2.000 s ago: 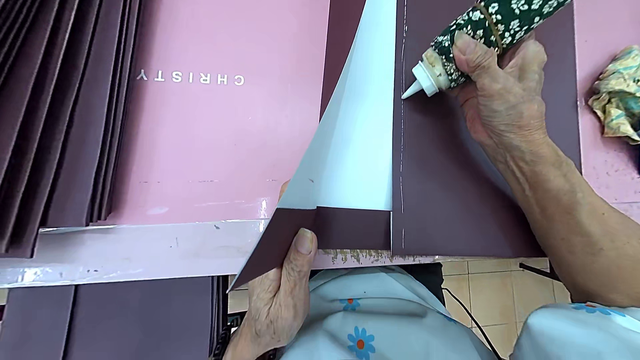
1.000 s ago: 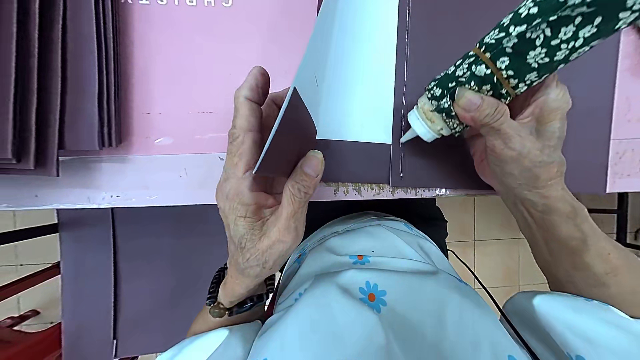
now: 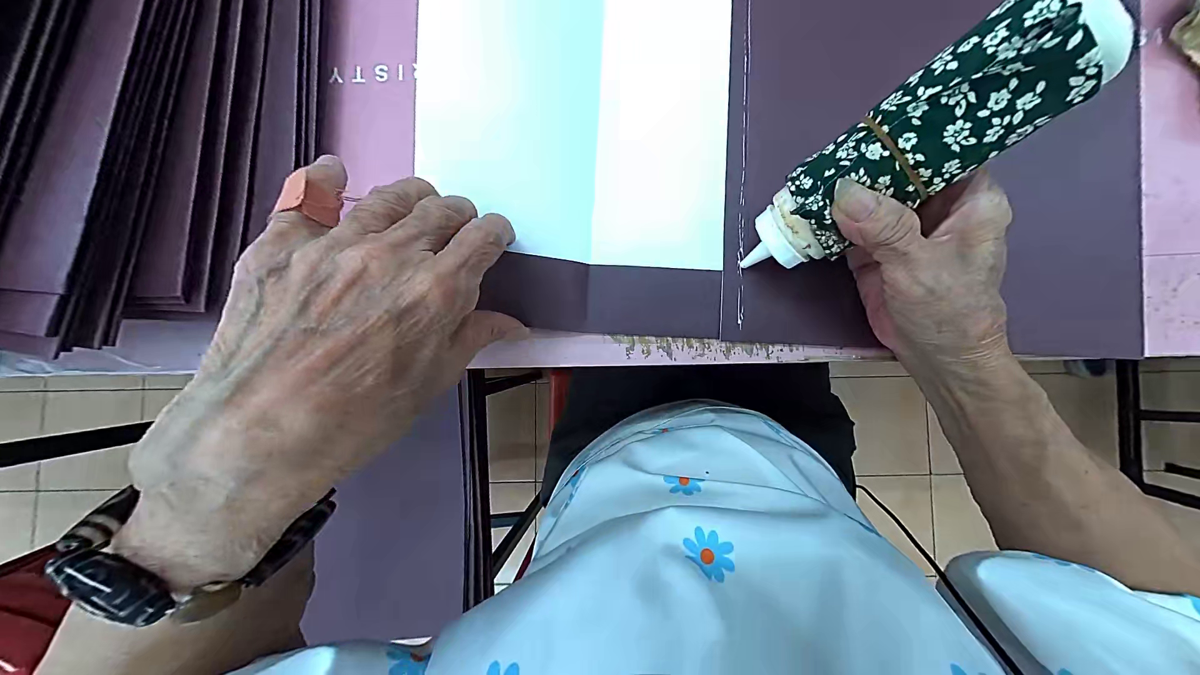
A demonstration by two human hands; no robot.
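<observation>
My right hand (image 3: 937, 253) grips a glue bottle (image 3: 966, 103) wrapped in dark green floral cloth with a band around it. Its white nozzle points down-left, at a thin whitish line along the dark purple sheet (image 3: 1069, 216), close beside the fold. Left of that fold lies a flap with a white inner face (image 3: 656, 141) and a purple bottom border. My left hand (image 3: 347, 291) rests palm down on the flap's lower left corner, thumb at the border's edge, an orange band on one finger. Whether its fingers pinch the paper is hidden.
Stacked folded purple sheets (image 3: 178, 159) stand at the left on the pink work surface (image 3: 375, 122). Glue residue marks the table's front edge (image 3: 694, 350). More purple sheet (image 3: 394, 534) shows below at the left. A crumpled cloth (image 3: 1189, 33) is at the right edge.
The flap, raised and slanted before, now lies spread out to the left. My left hand has turned palm down over its corner. My right hand still holds the glue bottle.
</observation>
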